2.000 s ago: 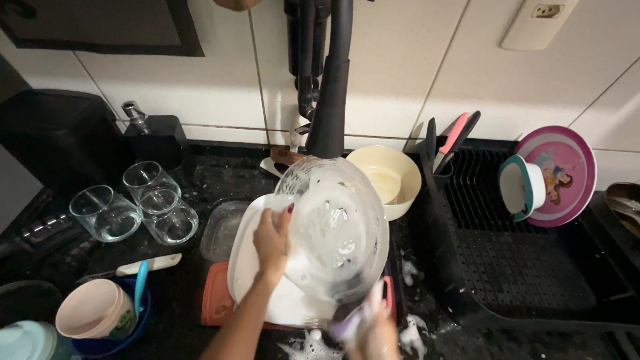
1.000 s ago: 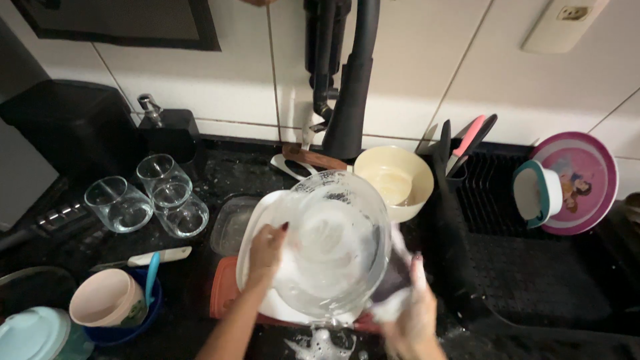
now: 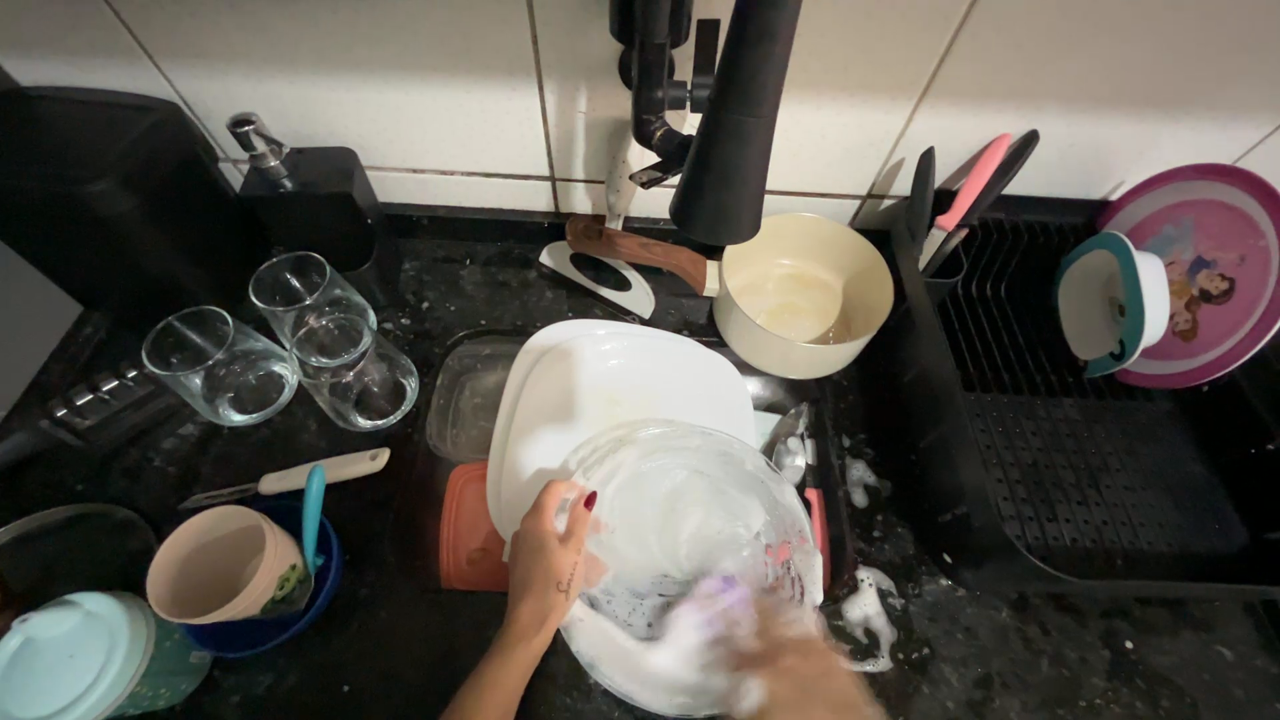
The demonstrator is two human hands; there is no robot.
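My left hand [image 3: 548, 560] grips the left rim of a clear round bowl [image 3: 690, 500] coated with white suds. Blurred by motion, my right hand [image 3: 770, 650] presses a foamy purple sponge [image 3: 722, 605] against the bowl's lower inner side. Under and behind the bowl lies a white plate [image 3: 620, 375], over the sink. An orange-red lid [image 3: 470, 530] and a clear plastic container [image 3: 470, 395] show at the plate's left. Metal utensils [image 3: 790, 445] lie partly hidden to its right.
A black faucet [image 3: 735, 140] hangs above a cream saucepan [image 3: 805, 295]. Drinking glasses [image 3: 220, 365], a pink cup [image 3: 225, 565] and a lidded container [image 3: 80, 655] stand left. The black dish rack [image 3: 1100, 480] at right holds a pink plate [image 3: 1225, 260], a small bowl [image 3: 1110, 300] and knives [image 3: 975, 185].
The clear bowl has moved lower, uncovering more of the white plate. My right hand has moved from beside the bowl's right edge to its lower inside with the sponge.
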